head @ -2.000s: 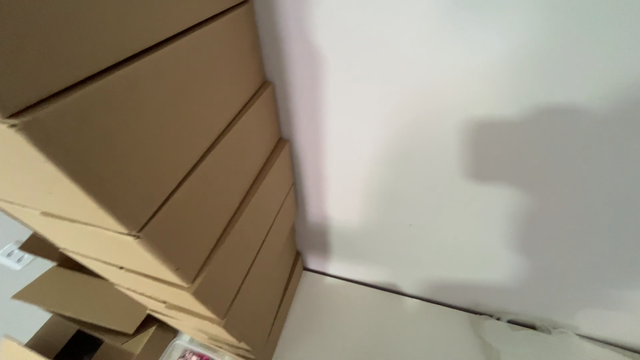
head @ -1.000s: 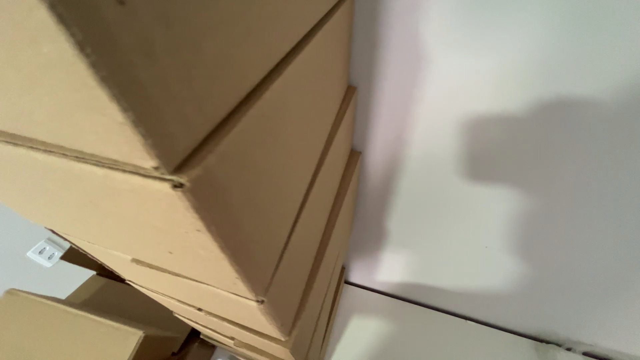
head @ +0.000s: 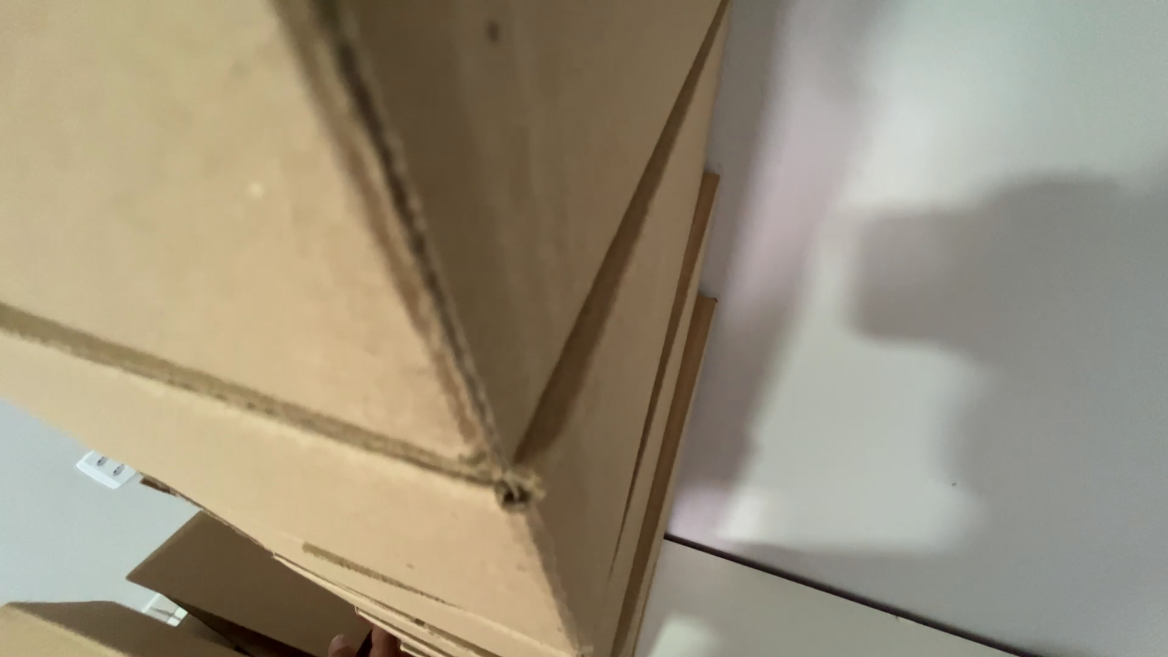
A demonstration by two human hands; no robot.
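Observation:
Large brown cardboard boxes (head: pixel 182 201) are stacked close to the camera, and a worn corner (head: pixel 516 488) of one juts toward me. At the bottom edge, partly cut off, a few fingertips (head: pixel 365 643) show beside the lower boxes, with a small dark thing between them. Whether they belong to my left or my right hand cannot be told, and what they hold or touch is unclear. Nothing else of either hand can be seen.
An open carton with raised flaps (head: pixel 246 575) lies at the lower left. A white wall socket (head: pixel 108 468) is behind the stack. The pale wall (head: pixel 912 438) at right carries a dark shadow and meets a white surface (head: pixel 776 602) along a dark seam.
The view has moved much closer to the box stack, which now fills more of the left and middle. Fingertips have come into view at the bottom edge.

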